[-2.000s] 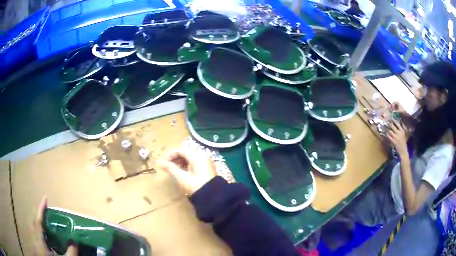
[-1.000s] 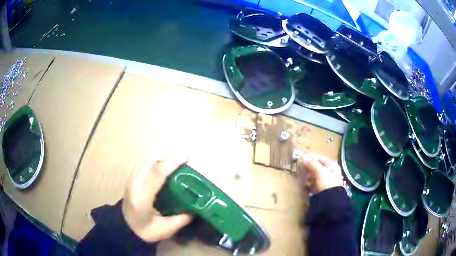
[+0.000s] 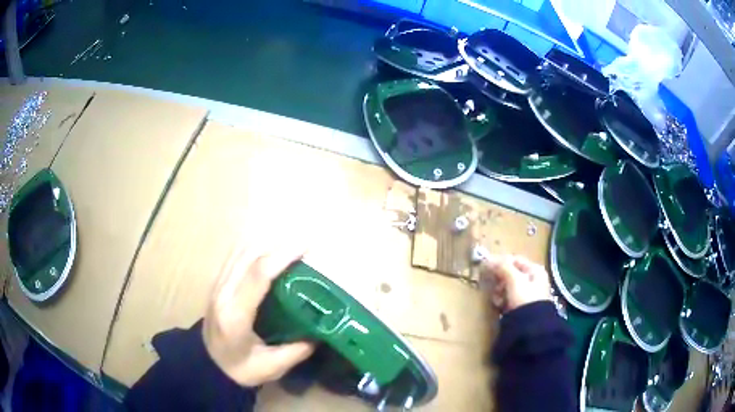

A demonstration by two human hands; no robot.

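My left hand (image 3: 254, 326) grips the raised-block end of a glossy green housing (image 3: 346, 330), held tilted above the bench at the lower middle. Short silvery studs (image 3: 385, 393) project from its near end. My right hand (image 3: 516, 282) is at the right edge of a small brown pad (image 3: 439, 241), its fingertips at a silvery fitting (image 3: 480, 253). Whether the fingers grip the fitting cannot be told. Another round silvery fitting (image 3: 461, 223) sits on the pad, and more silvery bits (image 3: 407, 221) lie at its left edge.
Green housings with pale rims (image 3: 592, 253) overlap in a heap at the right. One housing (image 3: 42, 235) lies at the far left near a glittering pile (image 3: 24, 129). A green surface (image 3: 218, 64) runs behind the tan cardboard cover (image 3: 242, 177). A whitish crumpled bag (image 3: 649, 60) is at the back right.
Two seconds ago the view was turned further right, with my right hand near the loose pile. Since one second ago, my hands and the held housing have barely moved; the view shifted slightly.
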